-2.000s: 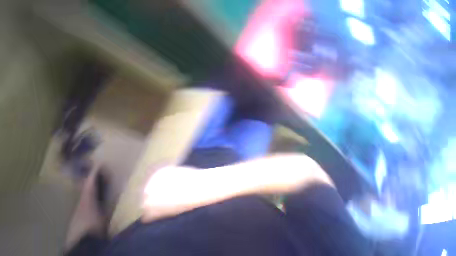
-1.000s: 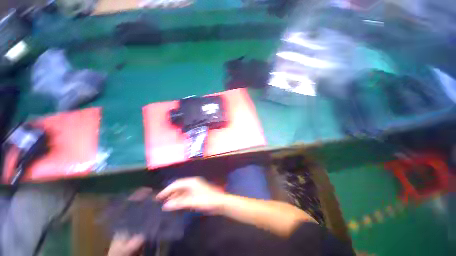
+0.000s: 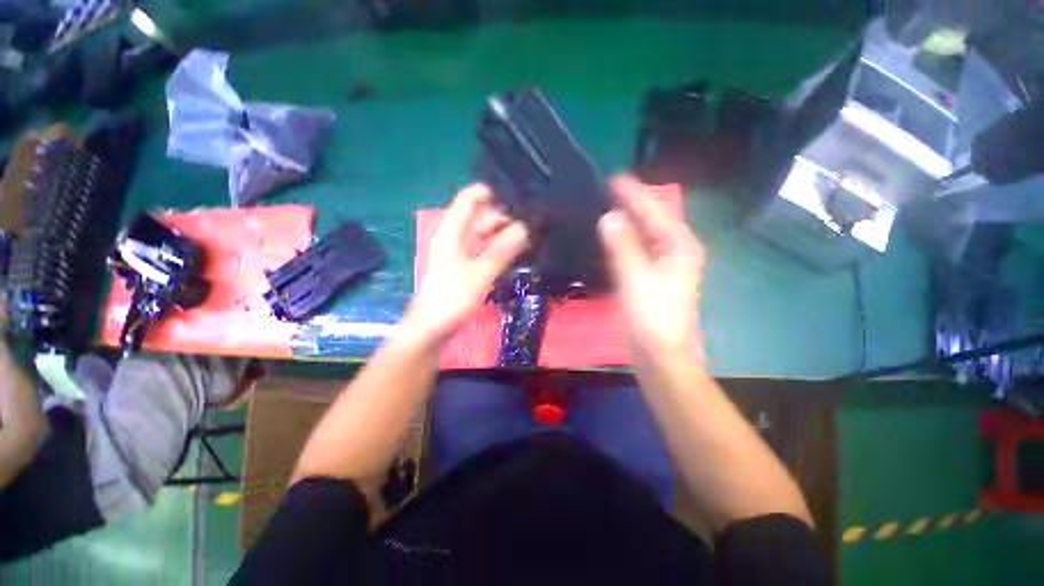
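My left hand [image 3: 469,258] and my right hand [image 3: 653,258] hold a stack of matt black housing shells [image 3: 544,160] between them, above the back of the red-pink mat [image 3: 584,338]. The fingers of both hands are on the shells' sides. Below the shells, a shiny film-covered piece [image 3: 523,326] lies on the mat and points toward me. The device body it belongs to is mostly hidden behind the shells and hands.
A second mat [image 3: 240,292] at left bears a shiny assembly [image 3: 160,269] and a black shell [image 3: 326,271]. A plastic bag [image 3: 246,132] lies behind it. A silver screw feeder [image 3: 841,189], a dark screwdriver [image 3: 1013,149] and black shells [image 3: 704,126] are at right. A neighbour's sleeve [image 3: 155,424] is at left.
The black shells and both hands have risen from below the bench edge to above the mat. The view has shifted and is steadier. A black shell now shows on the left mat.
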